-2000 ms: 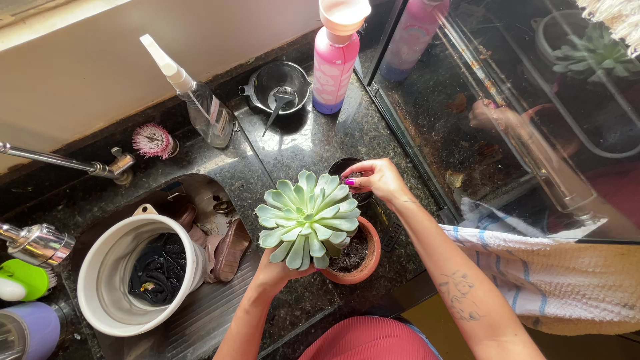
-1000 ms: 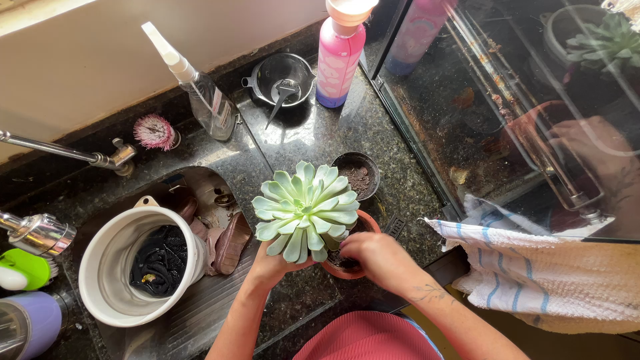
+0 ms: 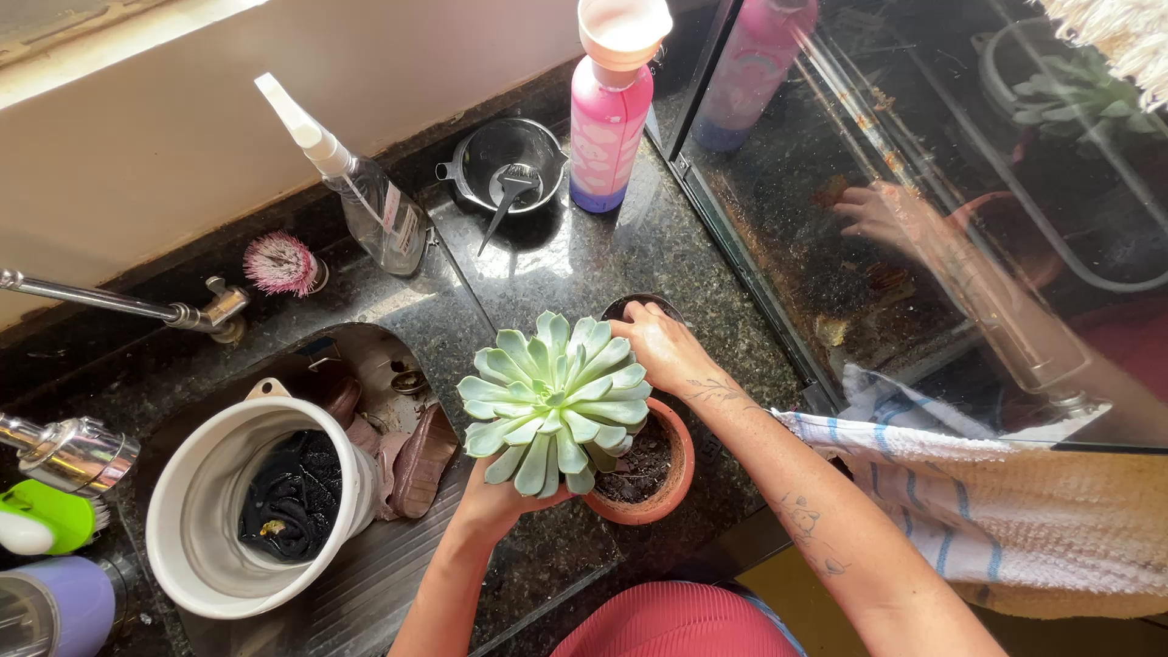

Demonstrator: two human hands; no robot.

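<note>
A large pale-green rosette succulent [image 3: 555,406] leans over the left side of a terracotta pot [image 3: 680,474] with dark soil in it. My left hand [image 3: 516,493] is under the rosette and supports it; the fingers are mostly hidden by the leaves. Behind the pot, my right hand [image 3: 652,338] reaches into a small black pot [image 3: 671,308]. Its fingertips are down inside, so whether they hold soil is hidden.
Left, a white bucket [image 3: 164,529] with dark cloth stands in the sink beside brown shoes [image 3: 424,465]. Behind are a spray bottle [image 3: 379,210], a black bowl with a tint brush [image 3: 516,182] and a pink bottle [image 3: 610,137]. A glass panel [image 3: 912,228] and towel [image 3: 958,511] lie right.
My right hand has moved from the terracotta pot, where it was one second ago, back to the small black pot. My left hand stays beneath the succulent.
</note>
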